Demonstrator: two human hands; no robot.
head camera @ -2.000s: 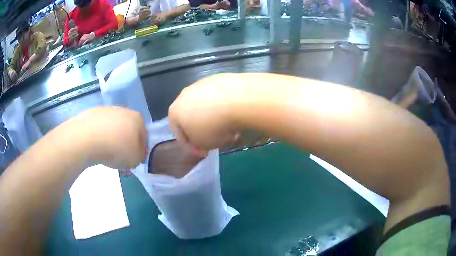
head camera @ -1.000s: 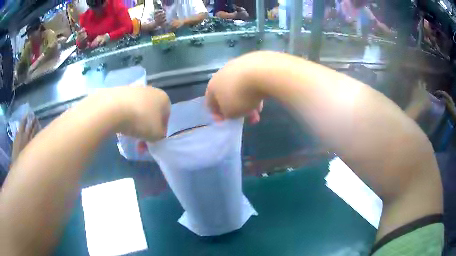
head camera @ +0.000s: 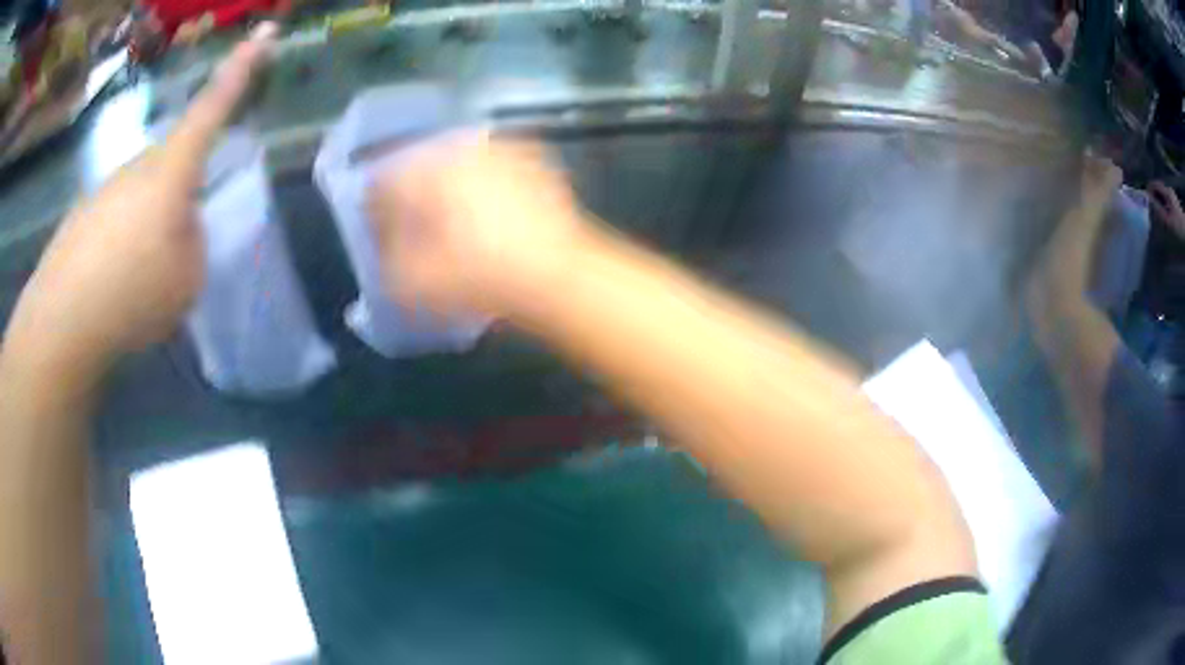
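Note:
Two white bagged units stand side by side on the dark belt. My right hand (head camera: pixel 474 221), blurred, is at the upper part of the right bagged unit (head camera: pixel 390 318) and closed on it, covering much of its right side. My left hand (head camera: pixel 130 253) is at the left edge of the other bagged unit (head camera: pixel 254 299), with one finger stretched upward; it holds nothing that I can see. A flat white stack of empty bags (head camera: pixel 221 559) lies on the green bench below my left hand.
The green bench (head camera: pixel 520 559) has a worn reddish-brown strip along the dark belt (head camera: pixel 676 299). More white bags (head camera: pixel 968 455) lie at right, beside a neighbour's arm (head camera: pixel 1076 312). Other workers show across the line.
The bagged unit between my hands has moved from the bench up onto the belt with my right hand. My left hand has let go of its mouth and moved left.

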